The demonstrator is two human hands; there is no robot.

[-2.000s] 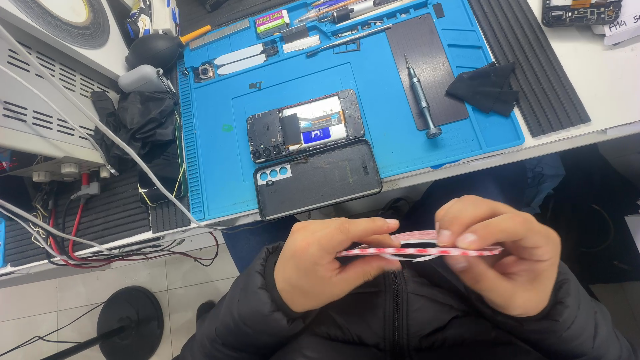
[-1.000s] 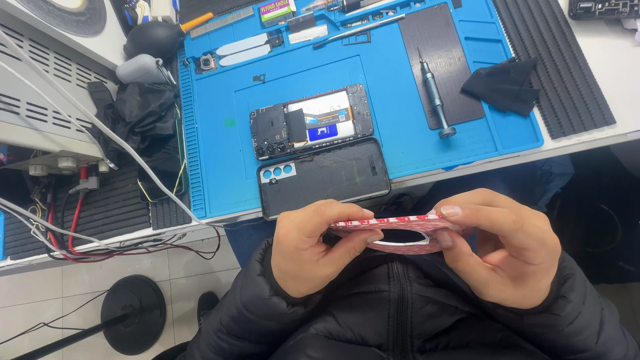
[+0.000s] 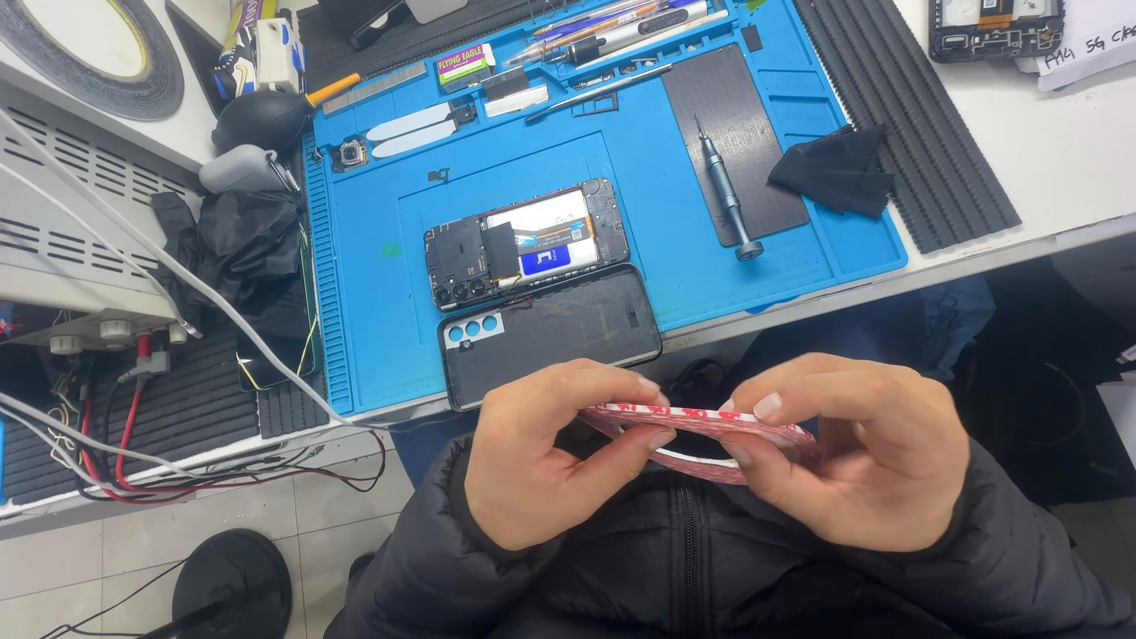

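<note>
A narrow roll of red-and-white adhesive tape [image 3: 701,419] is held edge-up between both hands, in front of the jacket. My left hand [image 3: 564,453] pinches its left part between thumb and fingers. On the right part, my right hand [image 3: 852,448] grips with thumb and index finger. Beyond the hands, an opened smartphone [image 3: 528,244] lies on a blue silicone repair mat [image 3: 373,306], its battery and flex cable showing. The detached phone back cover [image 3: 555,337] lies against its near side, inner face up, overhanging the mat's front edge.
A precision screwdriver [image 3: 726,191] lies on a dark pad [image 3: 754,133], with a black cloth [image 3: 834,170] to its right. Tools fill the mat's rear trays. A black air blower [image 3: 264,122] stands left. Cables [image 3: 133,426] hang by a bench power unit [image 3: 80,222]. Another opened phone [image 3: 996,27] sits back right.
The tape roll has turned in my hands, and the fingers have shifted along its rim. Both hands keep hold of it. The phone and cover have not moved on the mat.
</note>
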